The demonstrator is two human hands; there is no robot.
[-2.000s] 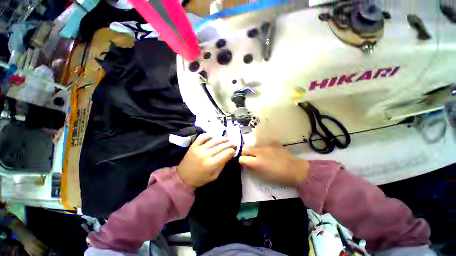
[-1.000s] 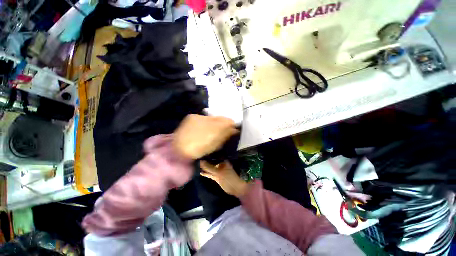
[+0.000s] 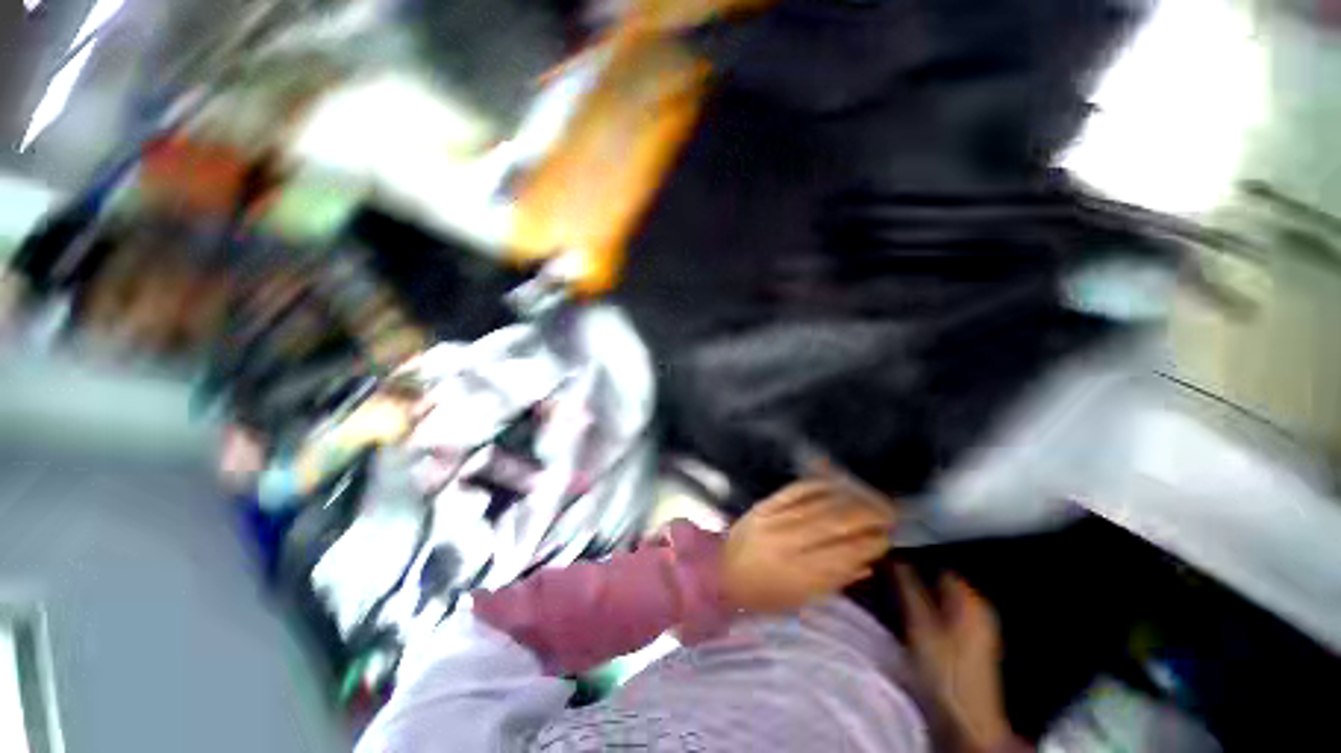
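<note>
The black garment piece (image 3: 868,280) spreads blurred from the top centre down to my hands at the table's front edge. My left hand (image 3: 812,544) lies on the black cloth with its fingers bent together over it. My right hand (image 3: 959,647) is just below and to the right, blurred and partly dark, against black cloth; its grip cannot be made out. The white machine bed (image 3: 1177,471) shows at the right. The needle area cannot be made out.
A heap of white, black and pinkish cloth (image 3: 515,456) lies left of my left arm. Orange-brown tape (image 3: 610,162) runs along the left table edge. Blurred coloured items lie at the upper left, beside a grey surface (image 3: 133,544) at the lower left.
The view has swung sharply left and blurred; the sewing head and black scissors are out of view. My hands, at the needle two seconds ago, are now at the table's front edge.
</note>
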